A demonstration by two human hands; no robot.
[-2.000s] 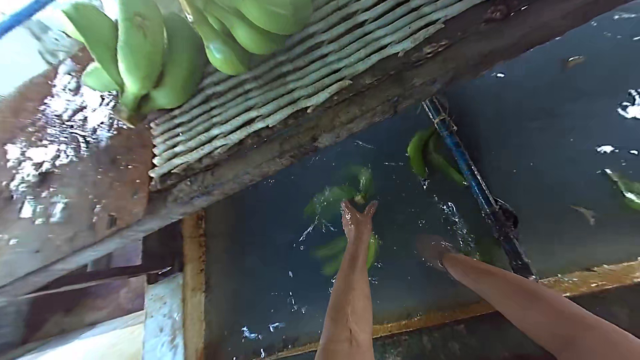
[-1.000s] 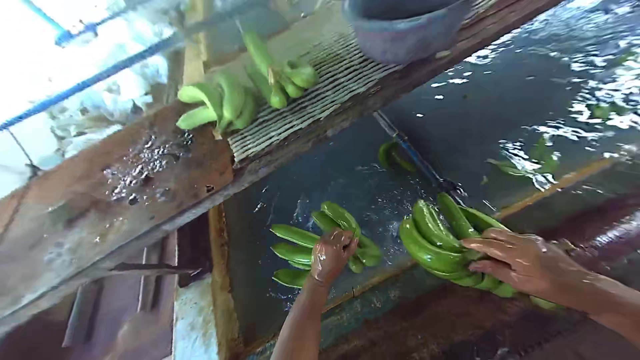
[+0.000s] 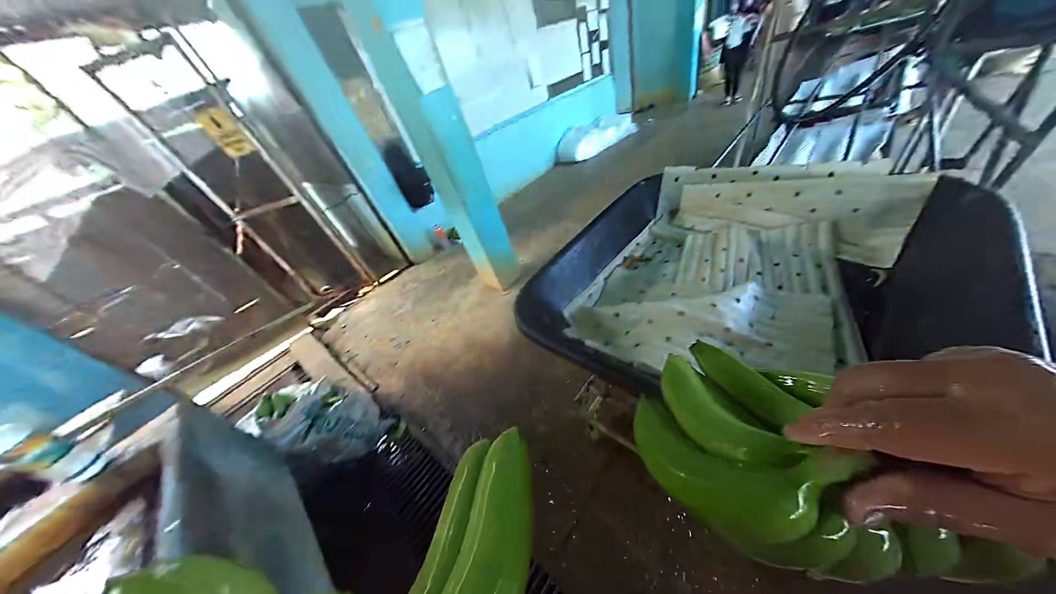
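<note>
My wet right hand (image 3: 949,445) grips a large hand of green bananas (image 3: 734,478) by its crown at the lower right. This bunch is in front of the near edge of a black tray (image 3: 569,272), which is lined with perforated pale sheets (image 3: 742,322). At the bottom middle, more green bananas (image 3: 487,520) stick up into view, and part of another green banana (image 3: 194,575) shows at the bottom left. My left hand is out of the picture.
A blue post (image 3: 470,190) rises from the concrete floor (image 3: 437,330). A plastic bag with green contents (image 3: 318,421) lies at lower left, beside a dark slatted grate (image 3: 412,470). A metal frame (image 3: 858,107) and a distant person (image 3: 734,49) are behind the tray.
The view has swung from the water tank to the tray and floor. The bananas in my right hand have left the tank area; two seconds ago that hand was at the water with no bunch visible.
</note>
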